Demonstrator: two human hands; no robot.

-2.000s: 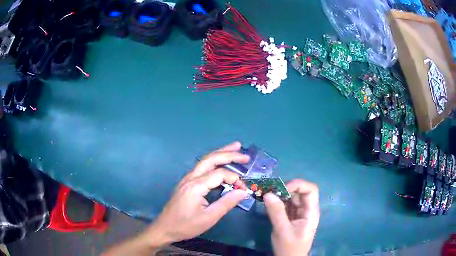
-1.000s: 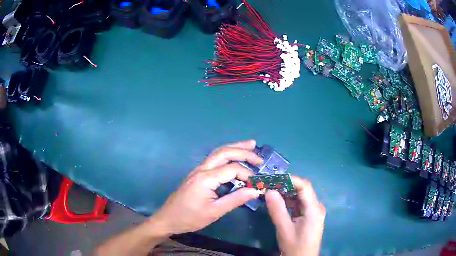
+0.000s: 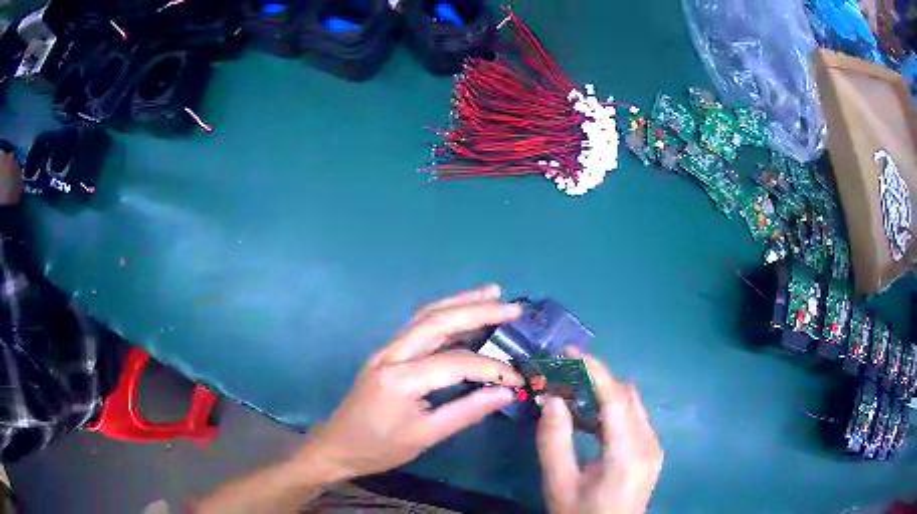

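A black housing with a grey-silver face (image 3: 551,329) is near the bench's front edge, partly covered by my left hand (image 3: 427,387). My left fingers lie over the housing, and its thumb and a finger reach the left end of a green circuit board (image 3: 565,379). My right hand (image 3: 603,442) grips the board's right side between thumb and fingers. The board is tilted over the housing's near part, with orange and red parts showing. The contact between board and housing is hidden by my fingers.
Red leads (image 3: 508,120) with white plugs lie at top centre. Loose boards (image 3: 719,151), a cardboard box (image 3: 870,161) and a clear bag (image 3: 759,70) are upper right. Fitted units (image 3: 804,311) stand at right. Black housings (image 3: 347,35) crowd upper left. A person's checked sleeve (image 3: 40,331) and red stool (image 3: 151,402) are left.
The board has tilted and turned between my hands, showing more of its green face. The view has shifted slightly. A person's hand has appeared at the left edge.
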